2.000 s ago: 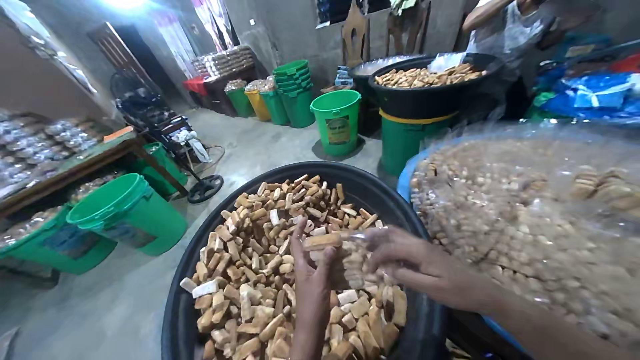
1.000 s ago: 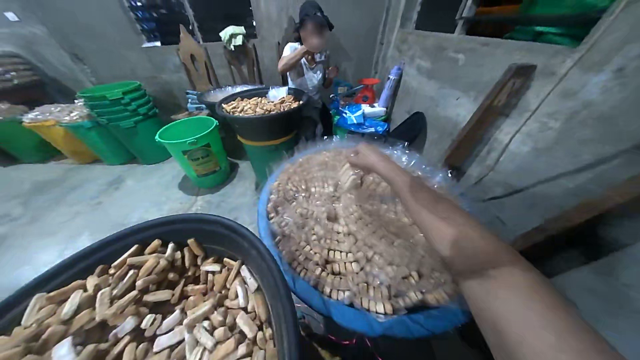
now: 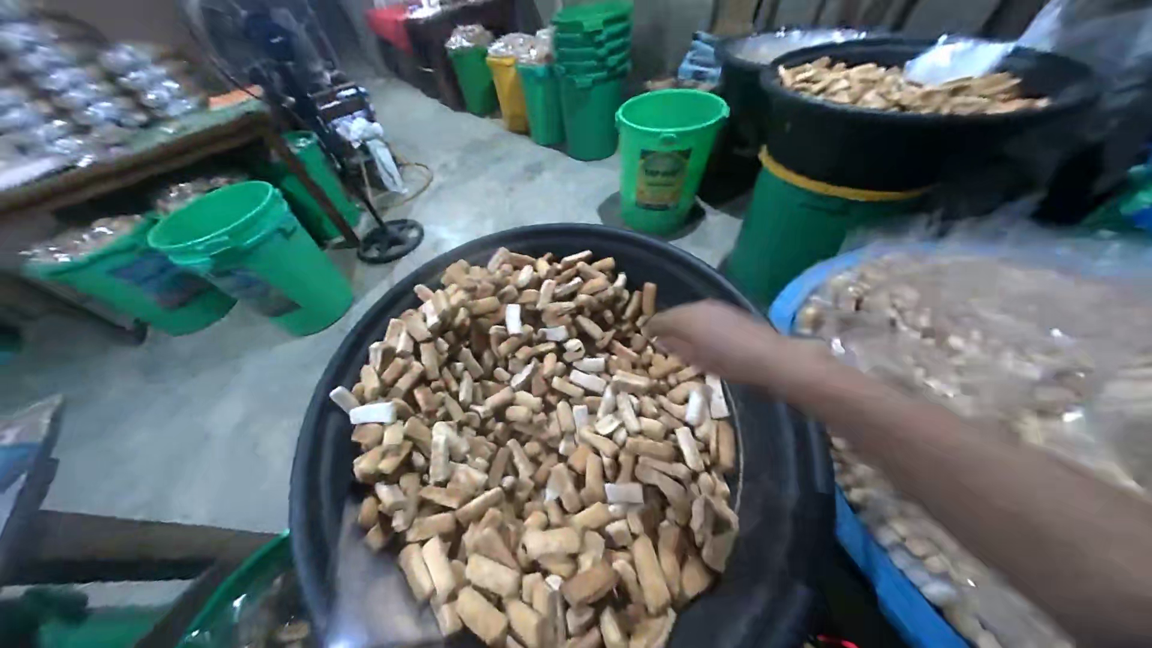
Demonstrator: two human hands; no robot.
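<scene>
A round black tub [image 3: 310, 432] holds a heap of small oblong baked biscuits [image 3: 540, 423], a few of them whitish. My right hand [image 3: 711, 337], blurred, reaches in from the right over the tub's right side, near the biscuits at the upper right of the heap. Whether its fingers hold anything cannot be told. Beside the tub on the right, partly behind my forearm, stands a blue-rimmed container [image 3: 855, 531] full of biscuits packed in clear plastic [image 3: 972, 324]. My left hand is out of view.
Green buckets [image 3: 670, 162] stand on the concrete floor, some stacked. A black basin of biscuits [image 3: 900, 126] rests on a green drum [image 3: 792, 238] at the back right. On the left are a table [image 3: 135, 148] with bagged goods and a standing fan [image 3: 270, 54].
My right hand has moved from the packed biscuits in the blue-rimmed container to over the black tub. My left hand, seen two seconds ago over the tub, is out of view. The view has swung back left.
</scene>
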